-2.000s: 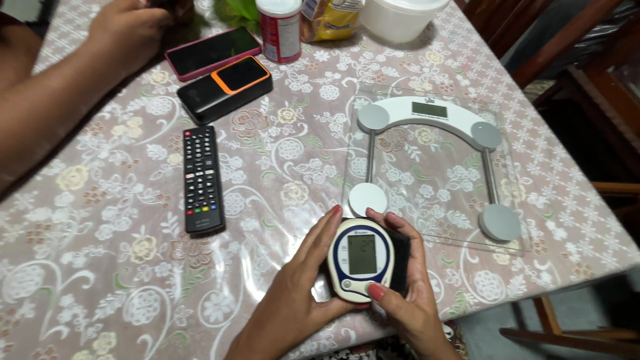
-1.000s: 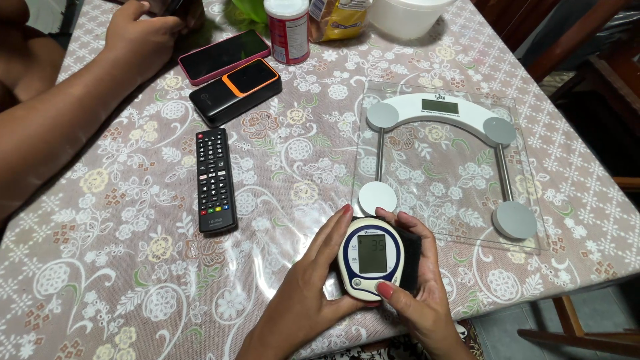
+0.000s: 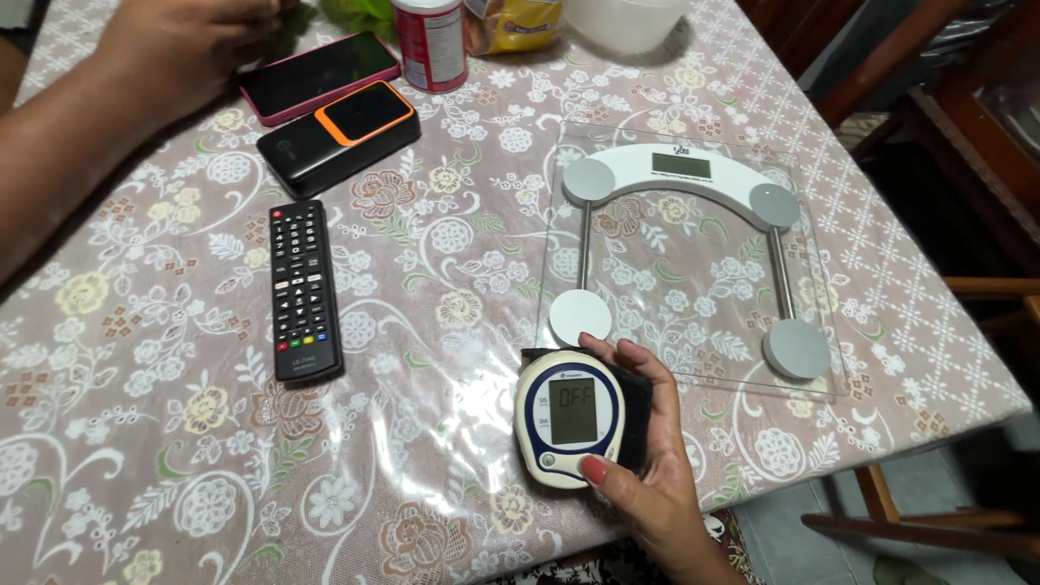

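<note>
My right hand (image 3: 650, 455) holds a wrist blood pressure monitor (image 3: 571, 418), cream with a blue ring, by its black cuff (image 3: 635, 406). The thumb rests on the lower right of its face, and its display reads OFF. Just behind the monitor lies a glass bathroom scale (image 3: 682, 268) with a white arched bar and round grey pads; its display looks blank. A black remote control (image 3: 305, 292) lies to the left of the monitor on the flowered, plastic-covered tablecloth (image 3: 439, 455). My left hand is out of view.
Behind the remote lie a black case with an orange-rimmed device (image 3: 366, 112) on it and a phone in a pink case (image 3: 321, 73). A red can (image 3: 432, 41), a yellow packet (image 3: 516, 24) and a white tub (image 3: 626, 20) stand farther back. Another person's arm (image 3: 89, 138) rests at left; wooden chairs (image 3: 918, 520) stand at right.
My left hand has let go of the monitor and left the view. The monitor's display has changed from digits to OFF. My right hand still holds it.
</note>
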